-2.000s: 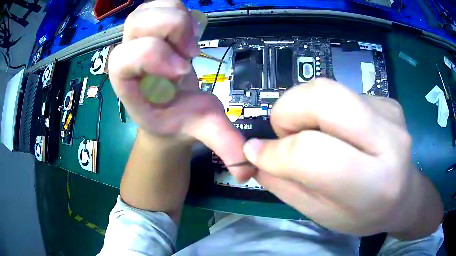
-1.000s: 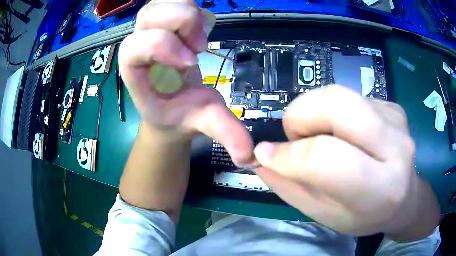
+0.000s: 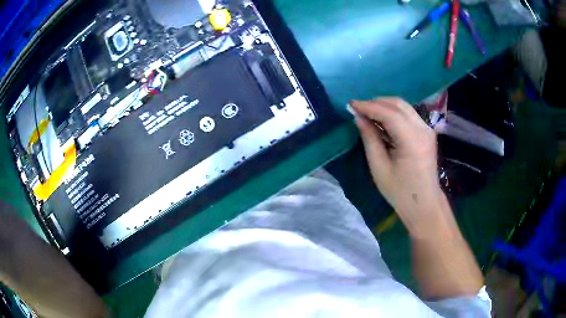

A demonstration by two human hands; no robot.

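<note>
The opened laptop base (image 3: 186, 180) lies tilted across the left half. Its black battery pack (image 3: 186, 112) has white print and symbols, and the dark motherboard (image 3: 93, 62) is above it. Yellow-orange tape or ribbon (image 3: 57, 177) is at its left. My right hand (image 3: 400, 146) is right of the laptop, near the bench's front edge. Its thumb and index finger pinch a tiny pale piece (image 3: 350, 110), too small to identify. At lower left only a blurred bare forearm shows; my left hand is past the picture's edge.
Blue, red and purple pens or markers (image 3: 453, 34) lie on the green mat (image 3: 366, 59) at upper right. Beyond the bench edge, right of my hand, is a dark container (image 3: 475, 161) with pale scraps. A blue frame-like object (image 3: 546, 248) is at lower right.
The view has swung to the right. My hands have parted: the right hand has moved off to the laptop's right, and the left hand with the yellowish round-ended item has left the picture.
</note>
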